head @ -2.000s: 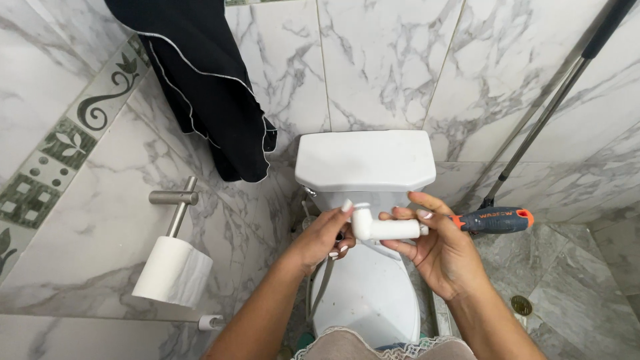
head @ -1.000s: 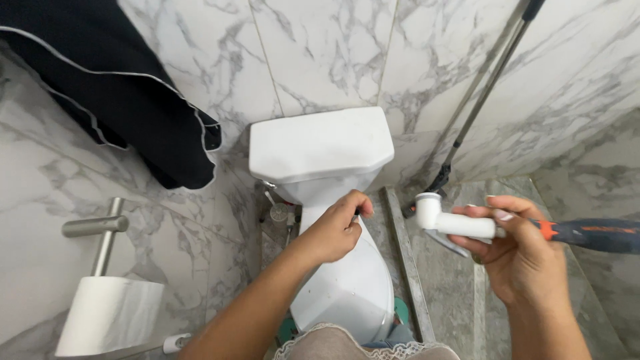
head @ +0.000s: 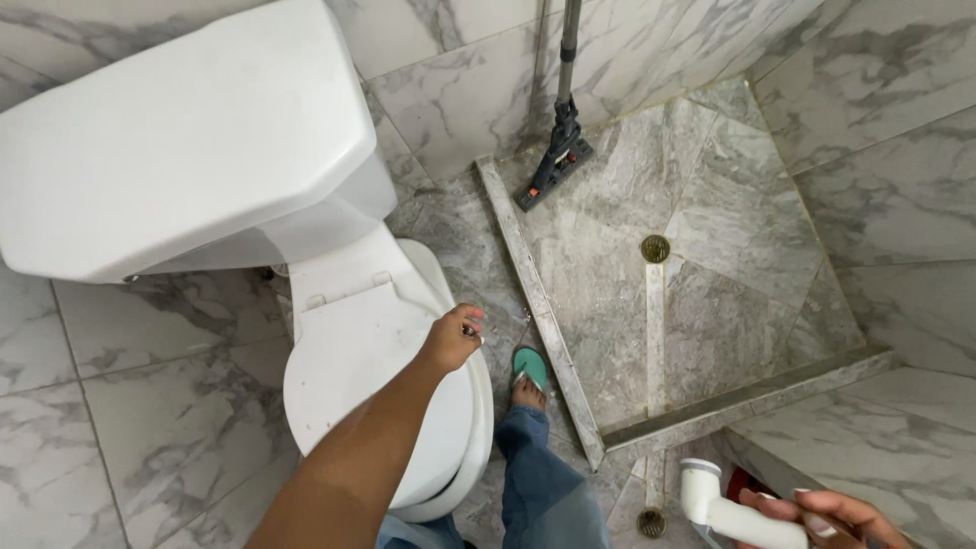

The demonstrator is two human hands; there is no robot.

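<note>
My left hand (head: 455, 335) is half closed above the lid of a white toilet (head: 358, 358), near the lid's right side. A small dark metallic item (head: 468, 329) shows between its fingers; its kind is unclear. At the lower right edge, my right hand (head: 831, 518) holds a white plastic elbow-shaped handle or pipe fitting (head: 740, 515), whose round end points up and left. Part of this hand is cut off by the frame, and the orange-and-dark tool part seen earlier is out of view.
A raised curb (head: 541, 305) borders the tiled shower floor, with a round drain (head: 654, 248) inside. A dark mop head (head: 553, 164) on a pole leans by the wall. My foot in a green flip-flop (head: 529, 367) stands between toilet and curb. Another drain (head: 651, 522) lies outside the curb.
Two seconds ago both hands were together at the white elbow piece; now they are far apart, the right one still holding it. The view has swung right and down over the shower floor.
</note>
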